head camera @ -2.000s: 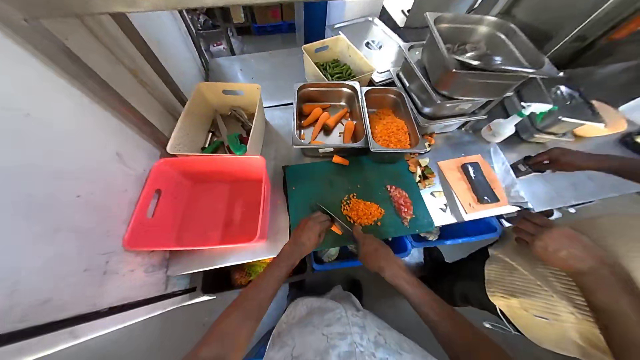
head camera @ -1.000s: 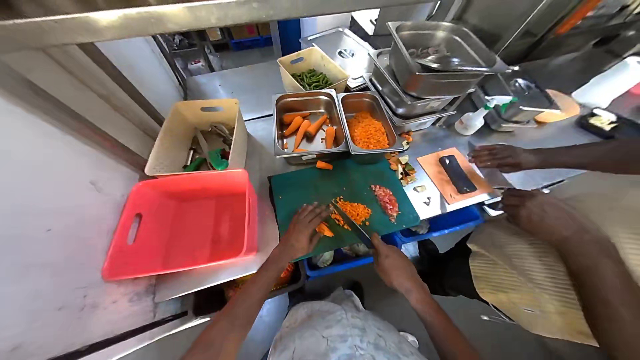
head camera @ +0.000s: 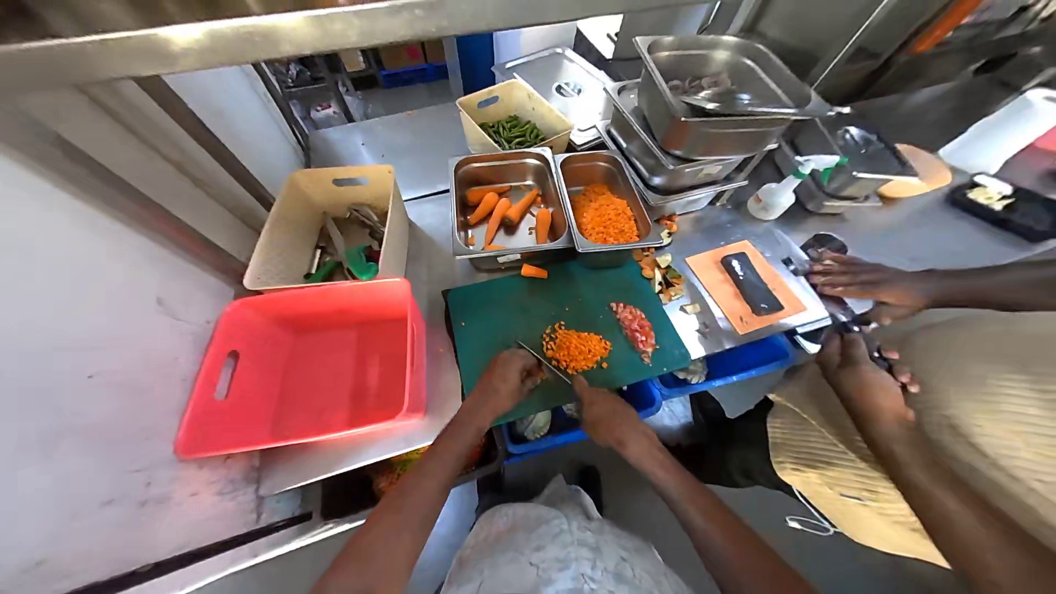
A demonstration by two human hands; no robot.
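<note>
On the green cutting board (head camera: 495, 309), my right hand (head camera: 606, 412) grips a kitchen knife (head camera: 544, 361) whose blade slants up and left. My left hand (head camera: 509, 379) is closed around a piece of carrot, mostly hidden by the fingers, at the blade's left. Diced carrot (head camera: 576, 347) lies just right of the blade, and a strip of chopped pinkish food (head camera: 635, 330) lies farther right. A carrot chunk (head camera: 534, 271) rests at the board's back edge. Behind stand a steel pan of peeled carrots (head camera: 520, 206) and a steel pan of diced carrot (head camera: 605, 216).
At left are a red plastic bin (head camera: 305, 371) and a beige bin of utensils (head camera: 272, 239). A bin of green beans (head camera: 478, 124) and stacked steel pans (head camera: 709, 132) stand behind. At right, a co-worker's hands (head camera: 866, 280) are beside an orange board (head camera: 709, 272). Blue crates (head camera: 742, 363) sit below.
My left hand, laid flat over the carrot with fingers spread one second ago, is now drawn in around a piece. The knife has moved from the diced pile to its left side.
</note>
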